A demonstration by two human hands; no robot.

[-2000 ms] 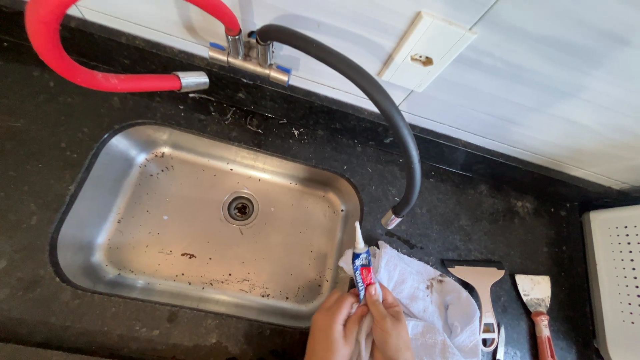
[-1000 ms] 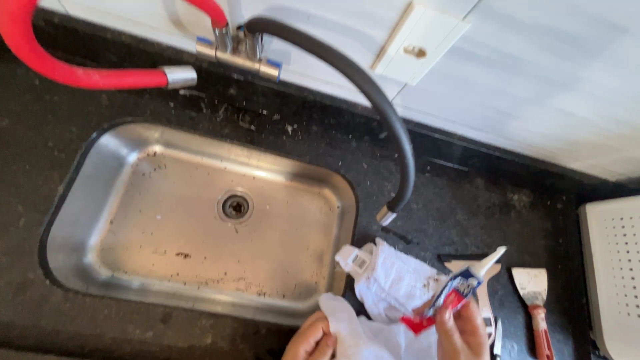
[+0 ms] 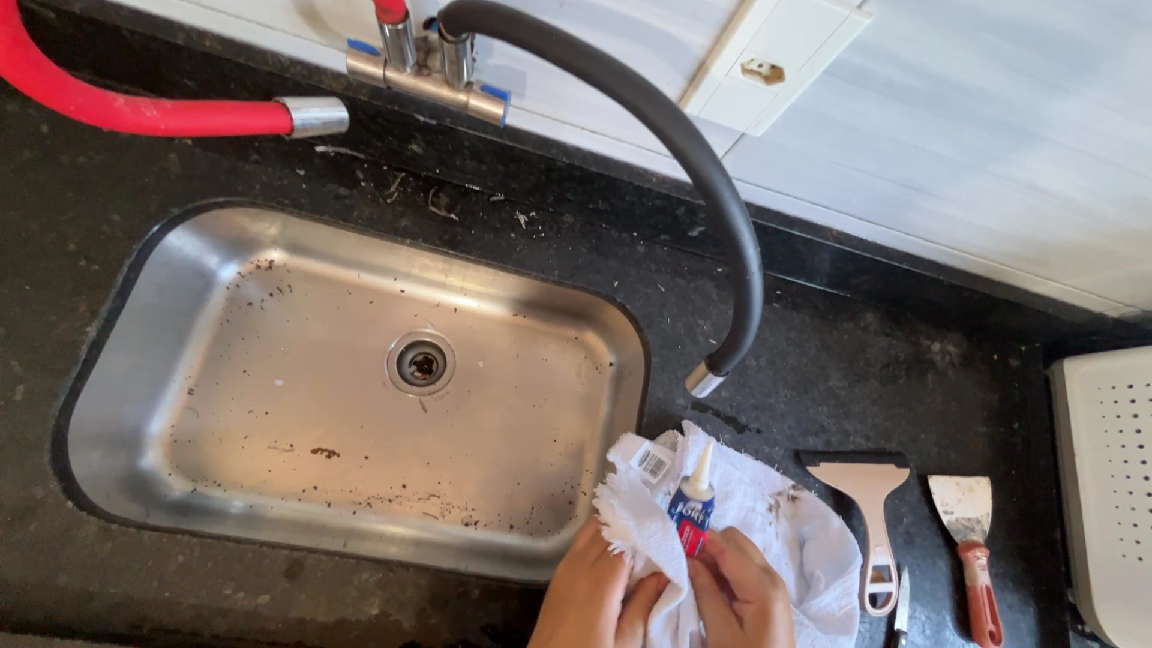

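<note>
My right hand (image 3: pixel 742 589) grips a small blue and red sealant tube (image 3: pixel 692 515), its white nozzle pointing up. A frayed edge of the white cloth (image 3: pixel 810 558) is pinched in my left hand (image 3: pixel 594 585), beside the tube's left side. The cloth, with a tag and a dirty patch, spreads over the counter at the sink's lower right corner. Right of it lie a pale pink squeegee (image 3: pixel 875 522), a knife (image 3: pixel 903 603) partly cut off by the frame, and a putty knife (image 3: pixel 975 553) with a red handle.
A stainless steel sink (image 3: pixel 360 450) with dark crumbs is set in the black stone counter (image 3: pixel 864 360). Above it hang a red flexible spout (image 3: pixel 198 117) and a black one (image 3: pixel 720 198). A white perforated rack (image 3: pixel 1111 486) stands at the right, a wall socket (image 3: pixel 765 72) above.
The tube has moved left from over the squeegee and now points up between my hands. My left hand has moved right, with the cloth's edge now raised beside the tube.
</note>
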